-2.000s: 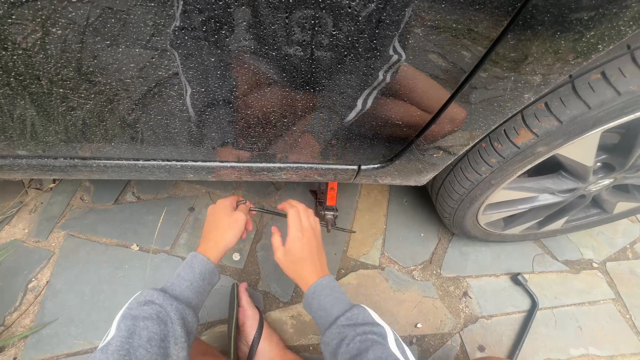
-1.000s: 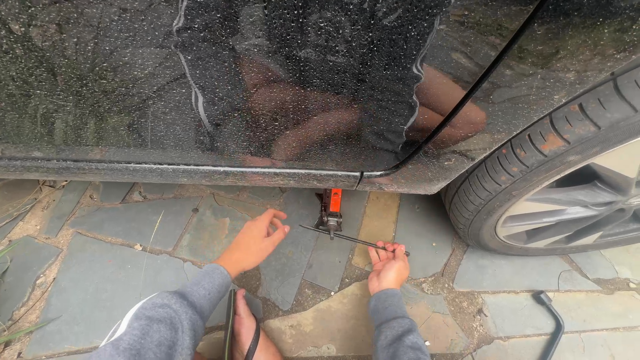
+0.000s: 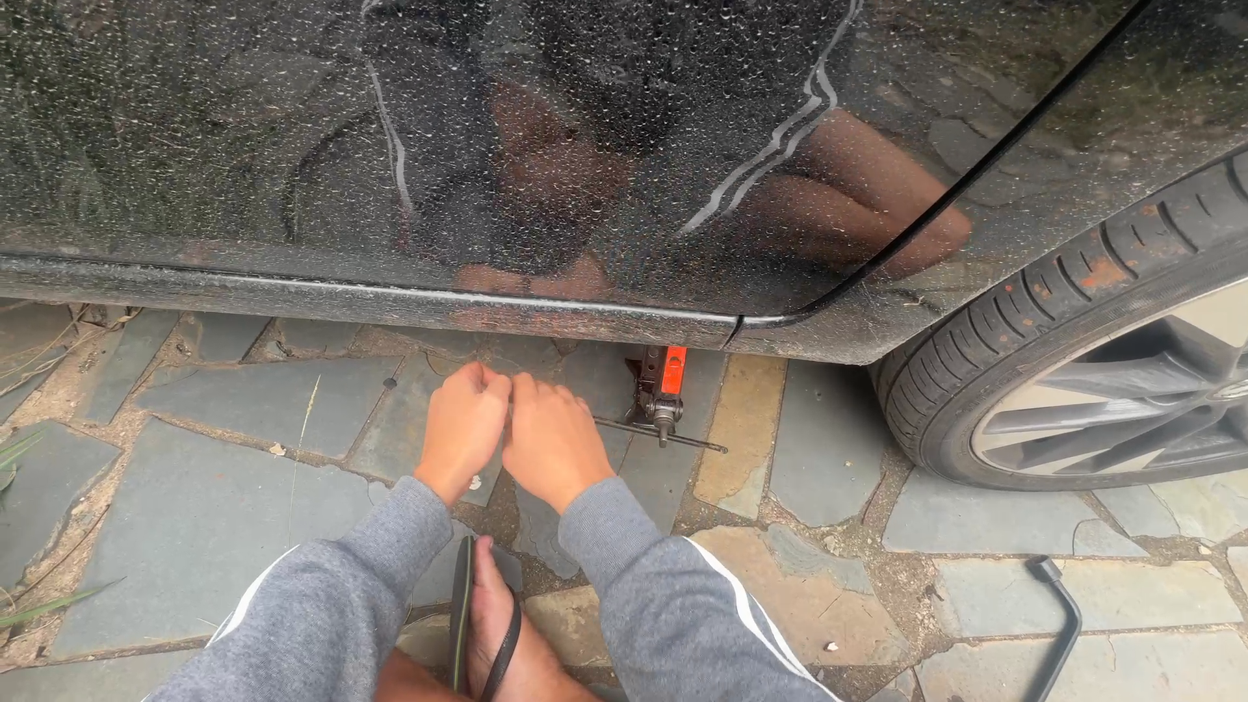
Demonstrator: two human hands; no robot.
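Note:
A scissor jack (image 3: pixel 665 390) with an orange part stands on the stone paving under the sill of a black car. A thin dark metal rod (image 3: pixel 687 442) passes at the jack's near end, its right tip free. The rod's left part runs behind my right hand (image 3: pixel 558 434), whose fingers are curled over it. Close against it, my left hand (image 3: pixel 463 429) is closed at the rod's left end, left of the jack. The fingertips of both hands are turned away, so the exact grip is hidden.
The black car door (image 3: pixel 585 195) and its sill (image 3: pixel 370 297) rise just beyond my hands. A car wheel (image 3: pixel 1102 390) stands at the right. An L-shaped wheel wrench (image 3: pixel 1070 624) lies on the paving at lower right. My sandalled foot (image 3: pixel 497 624) is below my hands.
My right hand has moved left from the rod's right end to beside my left hand. My left hand, apart from the rod a second ago, is now closed at its left part.

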